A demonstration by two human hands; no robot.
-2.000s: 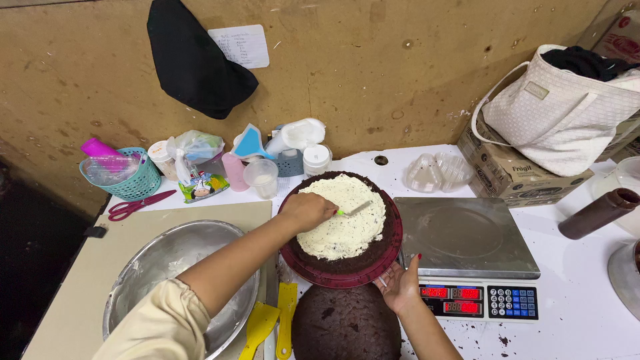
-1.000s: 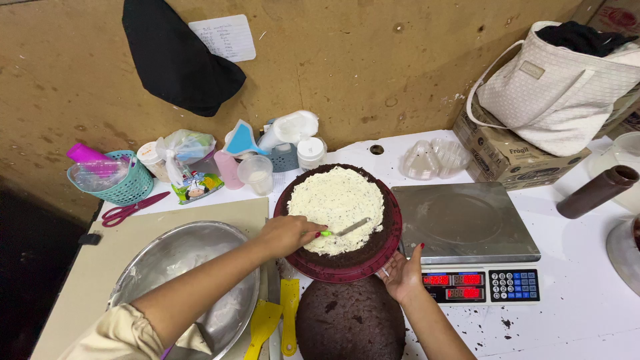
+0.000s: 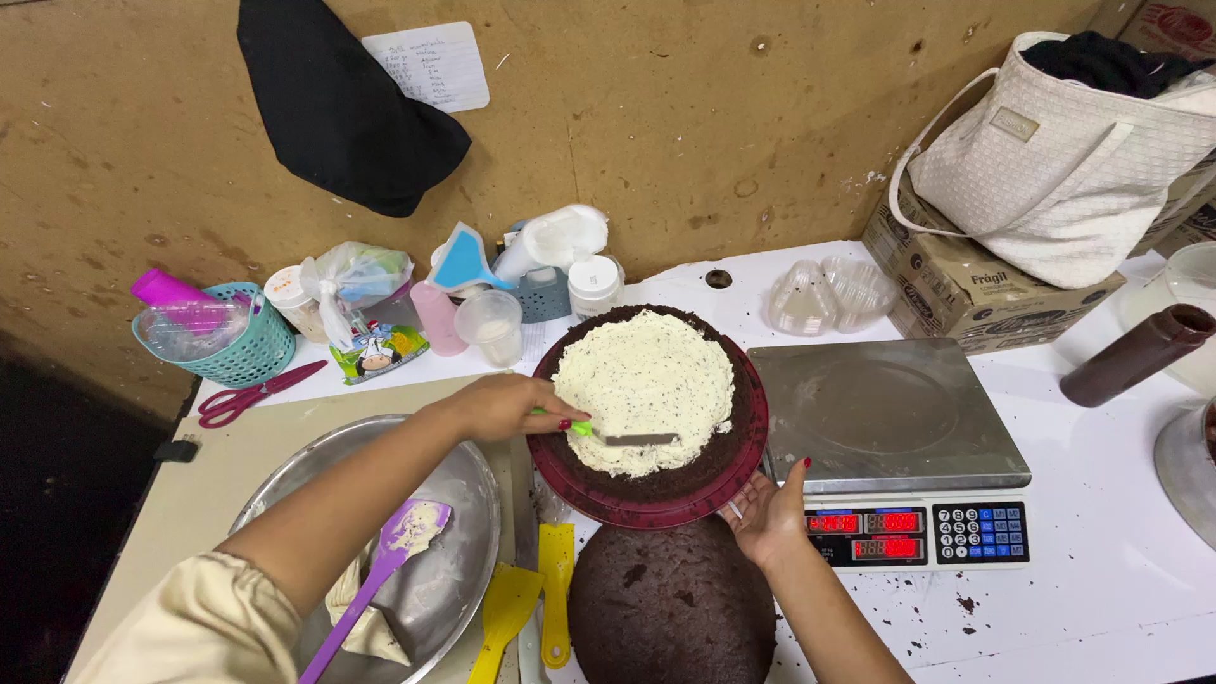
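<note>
My left hand (image 3: 513, 408) is closed on the green handle of a small metal spatula (image 3: 641, 440), whose blade lies flat on pale, dark-flecked cream (image 3: 655, 380). The cream covers the middle of a round chocolate cake layer (image 3: 589, 464) on a dark red round stand (image 3: 665, 514). Palm up, my right hand (image 3: 769, 513) touches the stand's lower right rim with its fingers, the thumb apart. A second chocolate cake layer (image 3: 673, 608) lies just in front of the stand. At left, a metal bowl (image 3: 475, 532) holds a purple spatula (image 3: 366, 589) with cream on it.
A digital scale (image 3: 874, 408) stands right of the cake. Yellow spatulas (image 3: 556, 589) lie beside the bowl. Behind are a teal basket (image 3: 237, 347), scissors (image 3: 261, 391), bottles and cups. A cardboard box (image 3: 969, 285) under a white bag (image 3: 1054, 171) and a brown bottle (image 3: 1135, 356) are at right.
The spatula blade has moved from the right part of the cream to its lower part. My right hand remains at the stand's rim. The purple spatula now shows in the bowl.
</note>
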